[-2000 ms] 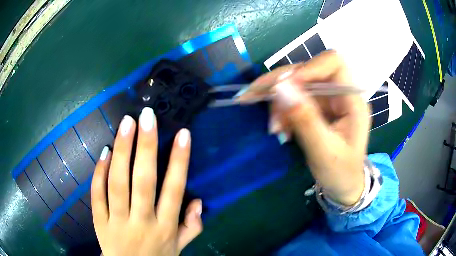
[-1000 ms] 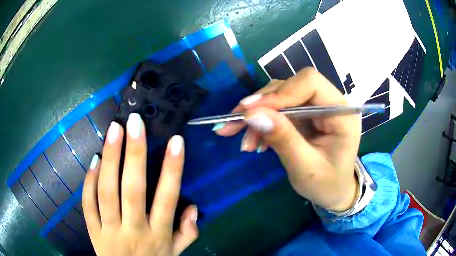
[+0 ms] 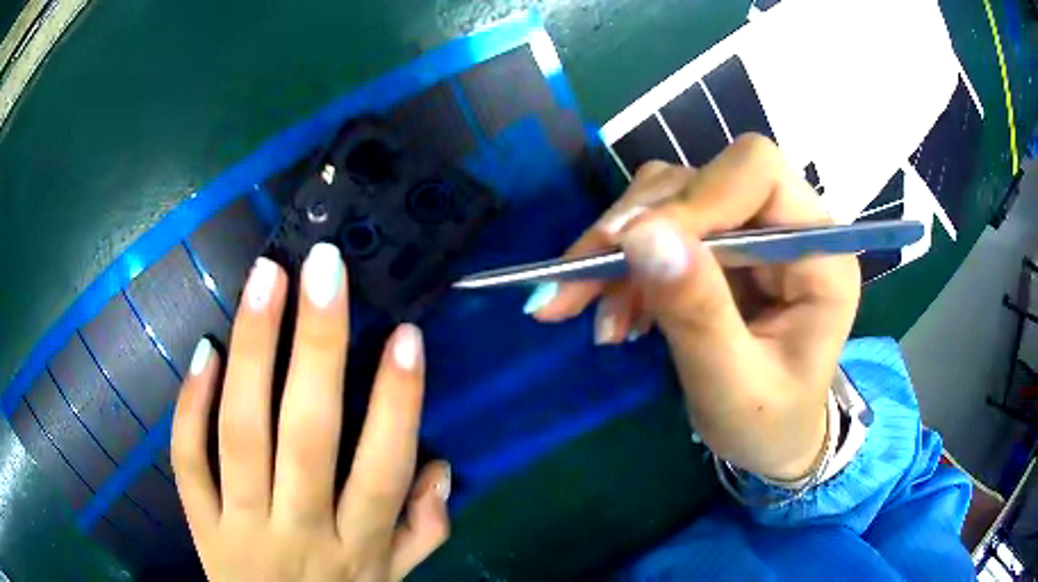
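The black camera housing (image 3: 393, 216) with several round lens openings lies on the blue-edged adhesive sheet (image 3: 148, 330). My left hand (image 3: 307, 443) lies flat with spread fingers, its fingertips on the housing's lower left edge, pressing it down. My right hand (image 3: 740, 296) holds the silver tweezers (image 3: 774, 241) like a pen. The tweezers' tips look closed and are at the housing's lower right edge. I cannot tell whether they touch it or hold any adhesive piece.
The white release liner sheet (image 3: 848, 91) with wide black strips lies at the upper right, with spare liner sheets (image 3: 933, 205) beside it. The dark green bench (image 3: 228, 102) lies under everything. A yellow line (image 3: 1004, 85) runs along the far right.
The tweezers' tips were apart at the housing's right edge two seconds ago; they are now closed and lower. My left hand stays on the housing. Both hands shift slightly in view.
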